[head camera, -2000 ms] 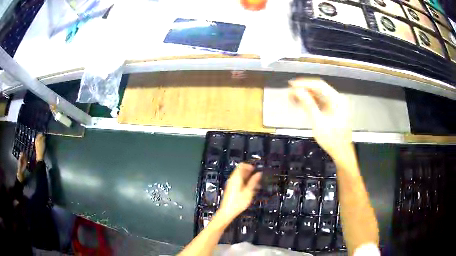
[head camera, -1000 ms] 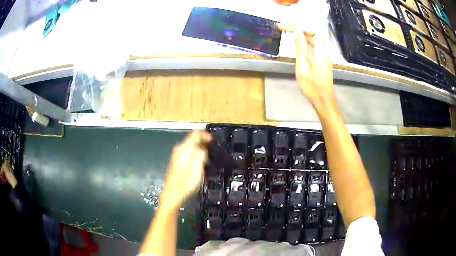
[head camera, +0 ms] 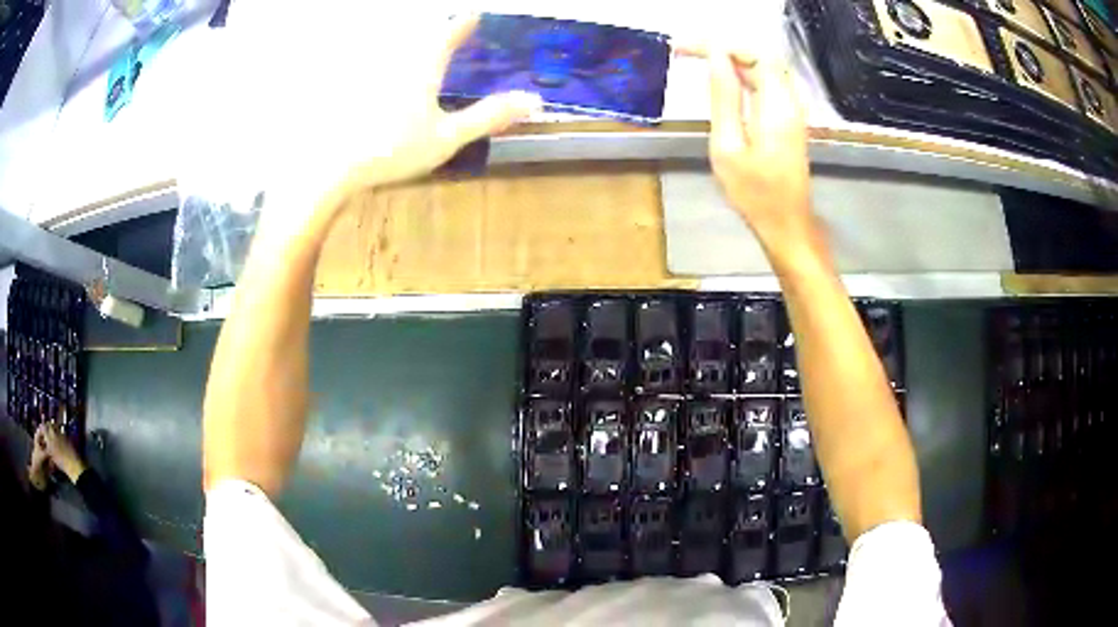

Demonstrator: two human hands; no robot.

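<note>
A smartphone (head camera: 558, 67) with a lit blue screen lies on the white shelf. My left hand (head camera: 423, 141) is at its left end, thumb at the lower edge; its fingers are washed out by glare. A dark piece (head camera: 466, 157), which looks like a phone housing, shows under this hand, mostly hidden. My right hand (head camera: 760, 141) is at the phone's right end, one finger extended to its edge; nothing is visible in it. A glossy black blister tray (head camera: 705, 394) with rows of pocketed housings lies on the green surface below, partly covered by my right forearm.
Small pale parts (head camera: 423, 478) lie scattered left of the tray. A tray with tan square parts (head camera: 944, 92) is at upper right. A clear plastic bag (head camera: 215, 239) hangs at the shelf's left. Dark trays are at far right (head camera: 1060, 416) and far left, beside another person's hands (head camera: 52, 453).
My left hand has moved from the tray's upper left corner up to the smartphone. My right hand has stayed by the phone's right end. The screen shows brighter blue.
</note>
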